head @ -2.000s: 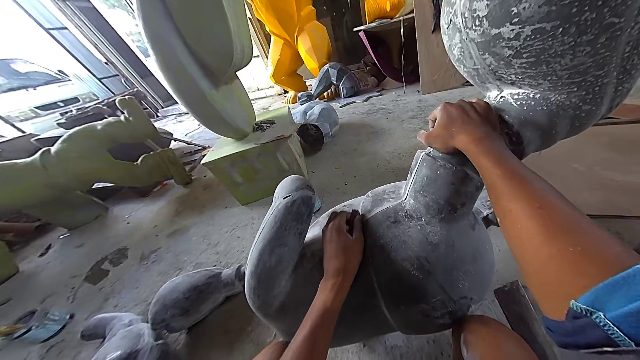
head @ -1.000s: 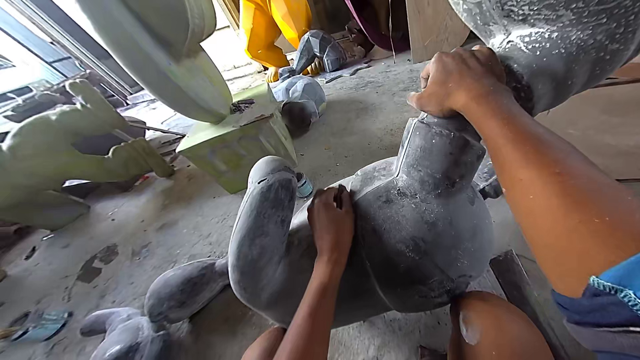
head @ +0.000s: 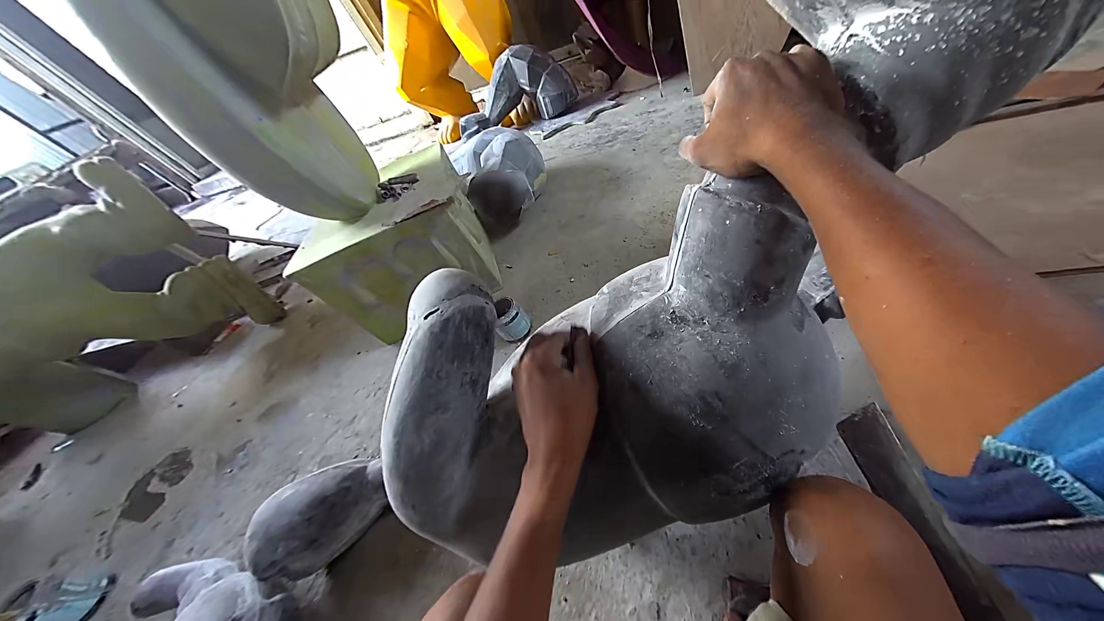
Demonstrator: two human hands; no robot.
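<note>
A large grey cartoon-like sculpture with a rounded body lies in front of me. My left hand presses on its body beside a seam line, fingers curled around a small dark piece, which they mostly hide. My right hand grips the top of the sculpture's short, thick upright limb, close to a large rounded grey part at the upper right. To the left of my left hand rises another smooth grey limb. My knee touches the sculpture's underside.
A small can stands on the floor behind the raised limb. Beyond are a pale green block, pale green sculptures, faceted grey pieces and a yellow figure. A dark board lies near my knee; sandals lie lower left.
My left hand has shifted slightly across the body, away from the raised limb. My right hand keeps its hold on the upright limb. More of the can shows now.
</note>
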